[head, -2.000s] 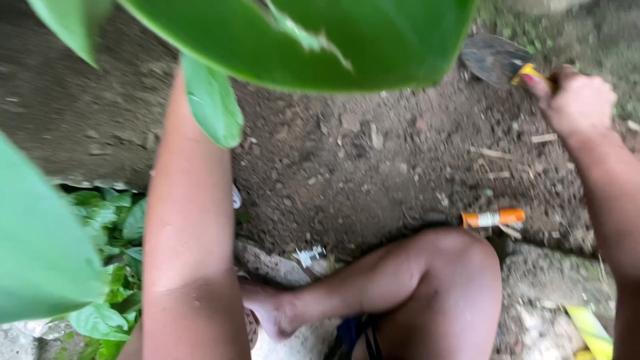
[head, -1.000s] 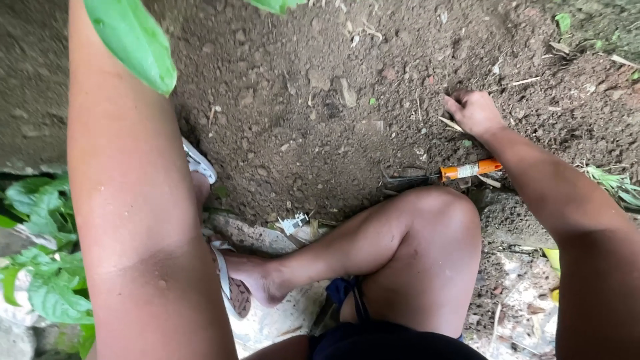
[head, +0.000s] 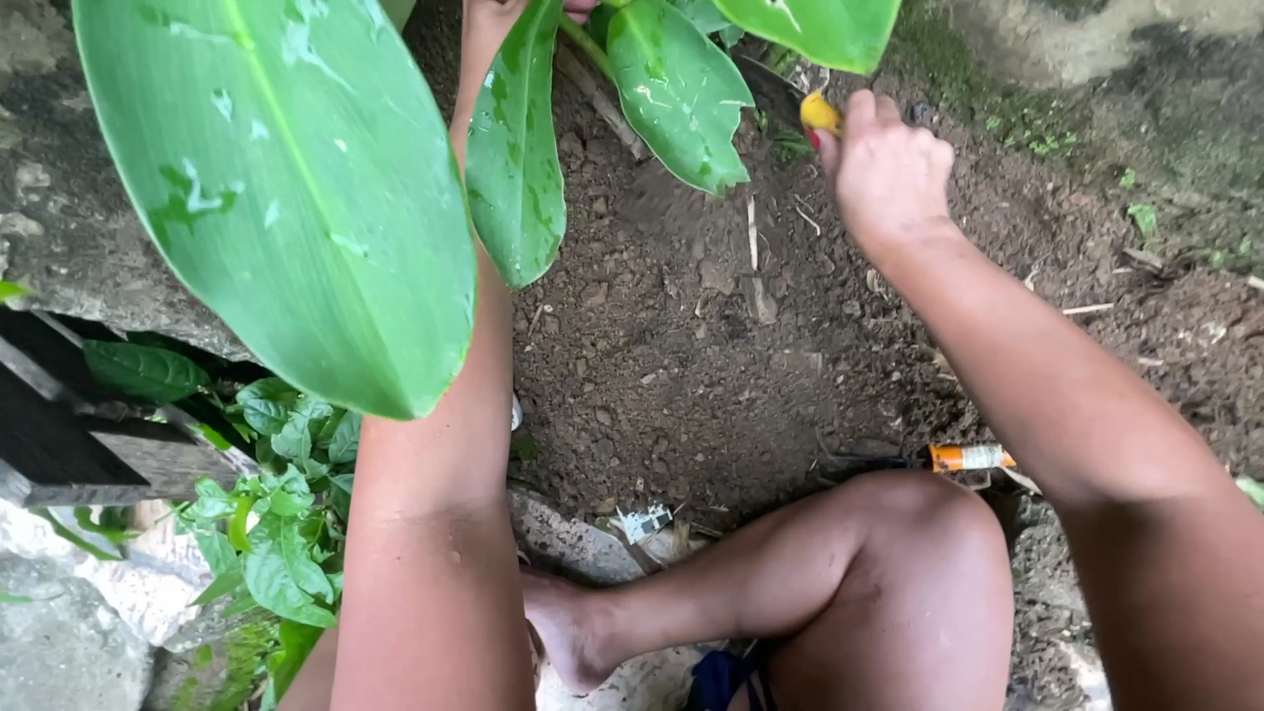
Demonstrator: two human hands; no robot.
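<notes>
My right hand (head: 887, 163) grips the yellow handle (head: 821, 115) of a hand trowel at the upper right. The trowel's dark blade (head: 768, 87) points up and left at the soil, partly behind a leaf. At the top edge, my left hand (head: 499, 8) is mostly hidden by a broad-leaved green plant; its fingers lie near the plant's stem (head: 587, 45). Wet leaves (head: 286, 197) of this plant hang over my left forearm. Brown loose soil (head: 681, 365) spreads between my arms.
A tool with an orange handle (head: 968, 457) lies on the soil beside my right knee. A torn silvery scrap (head: 643, 521) rests by a stone. Leafy weeds (head: 286, 523) and dark wooden slats (head: 99, 434) are at the left. Mossy stone (head: 1116, 89) borders the upper right.
My right hand, which was low on the soil one second ago, is now farther up with the yellow trowel handle in it. The broad leaves cover more of the view again.
</notes>
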